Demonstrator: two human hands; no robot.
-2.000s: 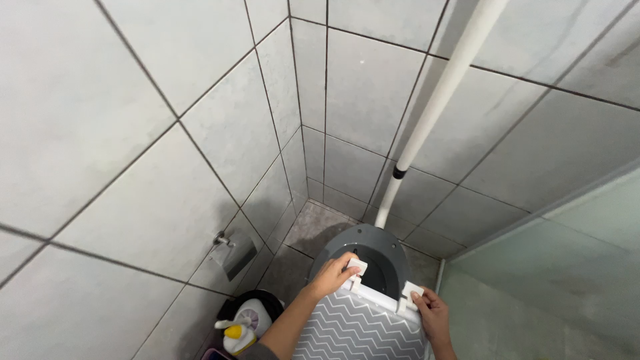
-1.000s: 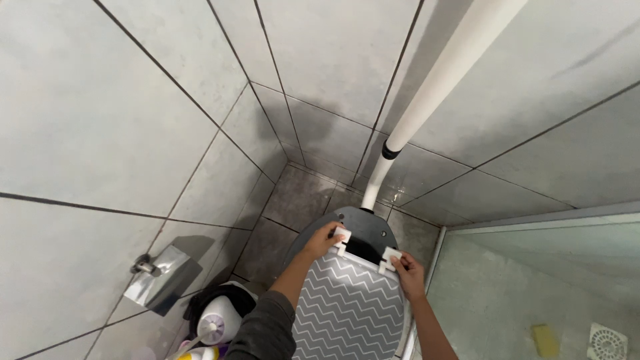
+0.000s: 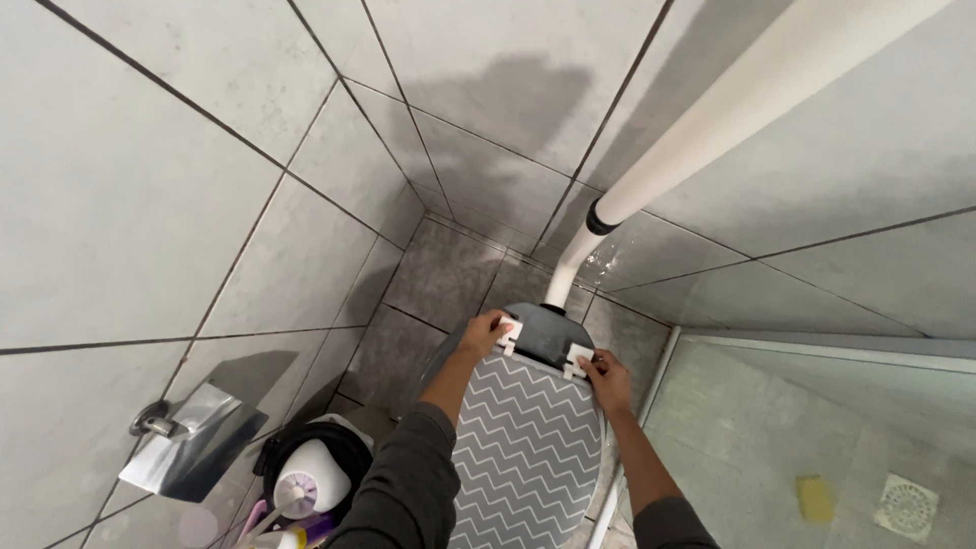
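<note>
A toilet lid with a grey and white zigzag pattern (image 3: 530,450) lies over a grey toilet bowl (image 3: 547,329). Two white plastic hinges sit at the lid's back edge. My left hand (image 3: 486,335) grips the left hinge (image 3: 508,334) between thumb and fingers. The right hinge (image 3: 578,360) is pinched in my right hand (image 3: 608,375). Both hinges rest at the rear of the bowl, near the foot of the white flush pipe (image 3: 572,267). The underside of the lid is hidden.
A metal paper holder (image 3: 194,442) juts from the left wall. Below it, a black bin (image 3: 354,442) stands with a white toilet brush holder (image 3: 311,476) and bottles. At right are a glass shower partition (image 3: 823,343), a yellow sponge (image 3: 816,499) and a floor drain (image 3: 907,505).
Both hands have moved with the lid and its hinges toward the back of the bowl. The bowl opening, seen two seconds ago, is now mostly covered. The view has shifted.
</note>
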